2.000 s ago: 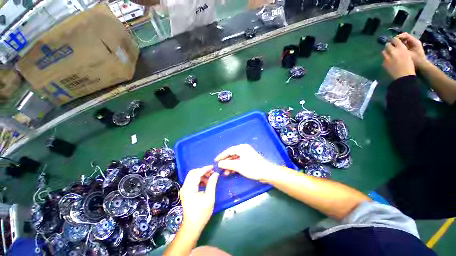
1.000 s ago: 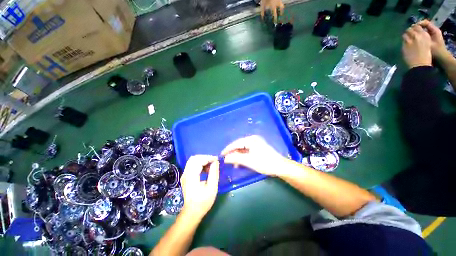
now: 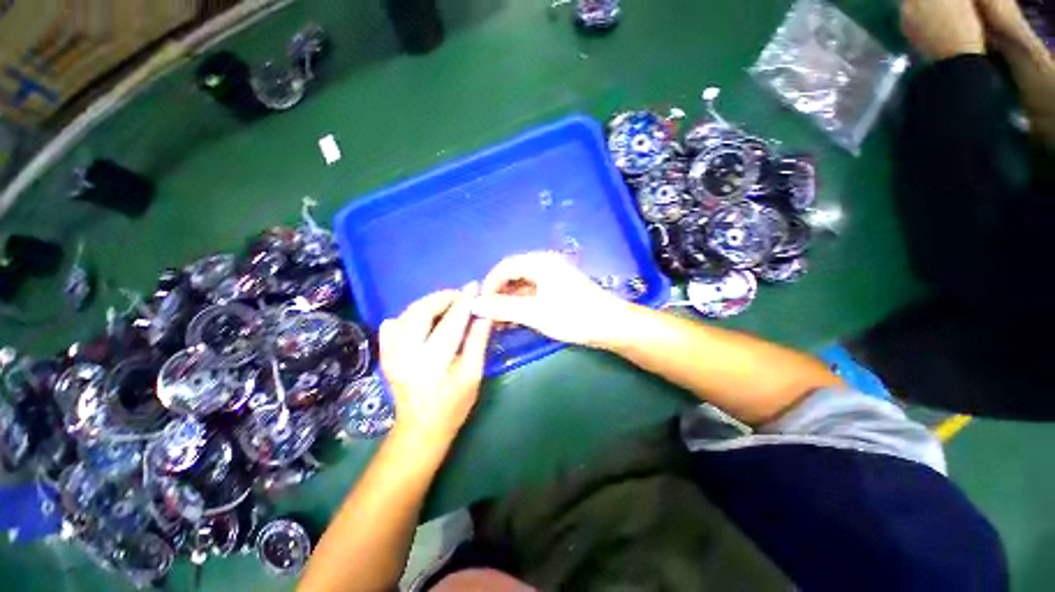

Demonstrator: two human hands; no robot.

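A shallow blue tray (image 3: 463, 191) lies in front of me, with a few tiny clear-silver rings (image 3: 546, 199) loose in it and small dark parts near its right side. My left hand (image 3: 434, 353) and my right hand (image 3: 553, 303) meet over the tray's near side. Their fingertips touch around something tiny and pale, too small to name. The fingers hide most of it.
A large pile of round wired units (image 3: 208, 382) lies left of the tray, a smaller pile (image 3: 735, 226) right of it. Black holders (image 3: 112, 187) stand beyond on the green bench. A clear bag (image 3: 827, 72) lies at upper right, beside another person's dark sleeve (image 3: 949, 174).
The view has tilted down, so the tray and piles sit higher in the picture. My hands stay fingertip to fingertip over the tray. The person's hand at the far top is out of view.
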